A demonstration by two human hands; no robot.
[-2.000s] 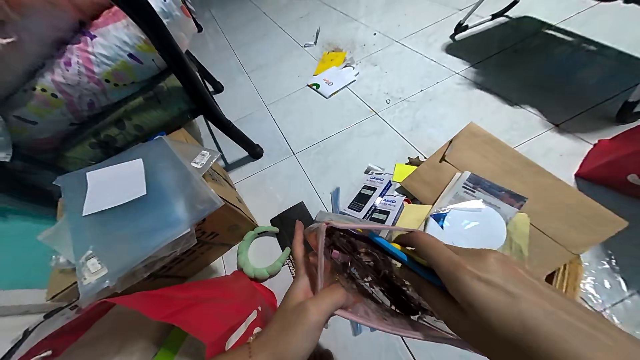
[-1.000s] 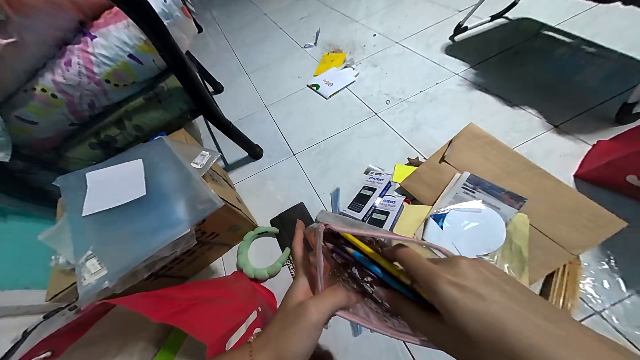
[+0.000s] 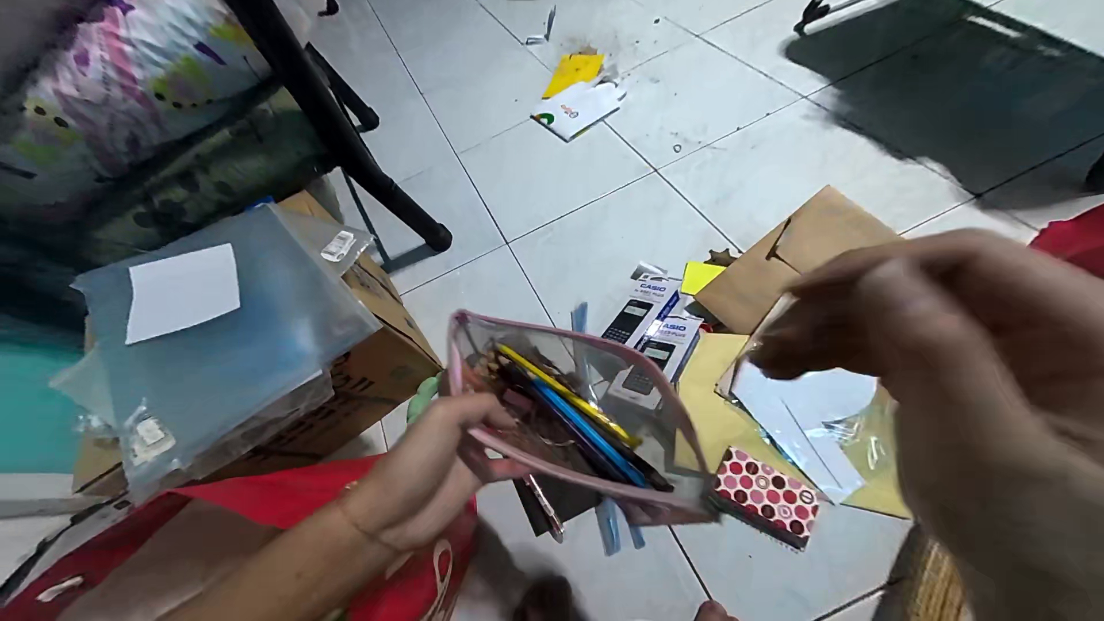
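My left hand [image 3: 448, 466] grips the near edge of a clear zip pouch with pink trim [image 3: 586, 479], its thumb on the rim. The pouch gapes wide; inside lie a yellow pencil [image 3: 569, 392], a blue pencil [image 3: 595, 431], darker pencils or pens and small brown items. My right hand [image 3: 931, 362] is raised at the right, apart from the pouch, blurred, its fingers bent together; whether something is between the fingertips cannot be made out.
Boxed Casio calculators [image 3: 660, 345], a brown envelope [image 3: 798, 250] and a polka-dot notebook [image 3: 768, 496] lie on the tiled floor beyond the pouch. At left, plastic folders [image 3: 259, 302] cover a cardboard box [image 3: 379, 371] beside a black metal chair leg [image 3: 371, 172]. A red bag [image 3: 302, 457] is below.
My right hand has left the pouch and risen to the right. The pouch now gapes wider, showing the pencils inside. The polka-dot notebook has come into sight.
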